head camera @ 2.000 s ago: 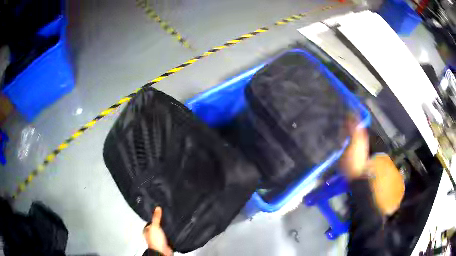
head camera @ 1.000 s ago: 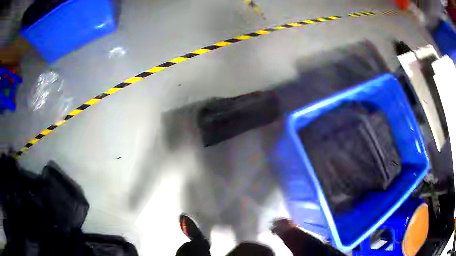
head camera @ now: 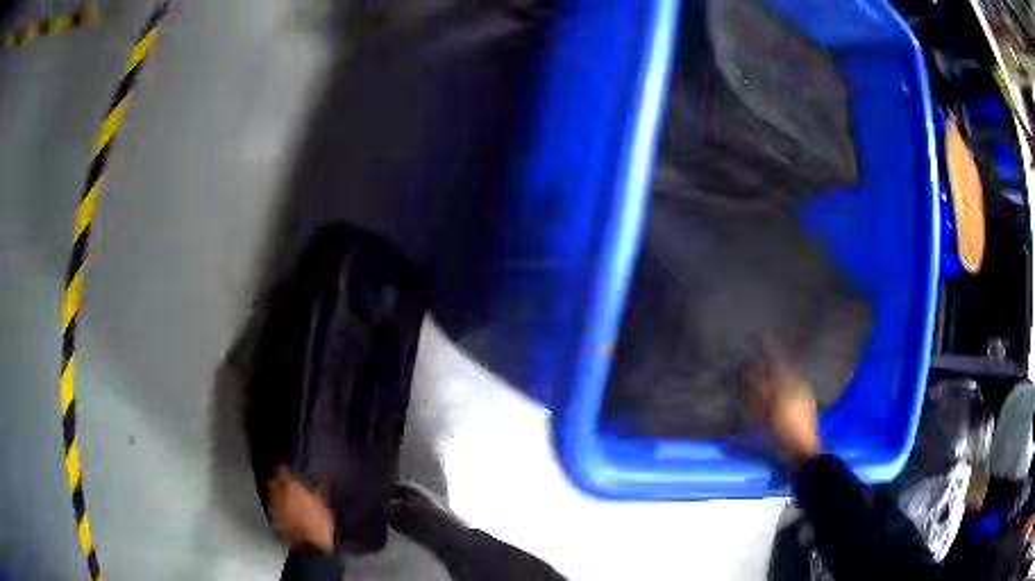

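Observation:
A black backpack (head camera: 346, 386) stands narrow side up over the floor at the lower left. My left hand (head camera: 300, 511) is on its near end and grips it. A blue tote bin (head camera: 636, 479) lies to the right with black backpacks inside. My right hand (head camera: 785, 411) is inside the bin's near end on a black backpack (head camera: 726, 306); it is blurred, and whether the fingers grip cannot be told. Another black backpack (head camera: 789, 97) lies at the bin's far end.
Yellow-black floor tape (head camera: 75, 295) runs down the left. A stool with a tan-orange seat (head camera: 964, 195) stands right of the bin. Clear plastic (head camera: 951, 460) is at the lower right. A dark shoe or foot (head camera: 437, 528) shows at the bottom.
The view has turned and come closer to the bin. Both hands are now in view, the left at a backpack, the right inside the bin. A second backpack now shows in the bin.

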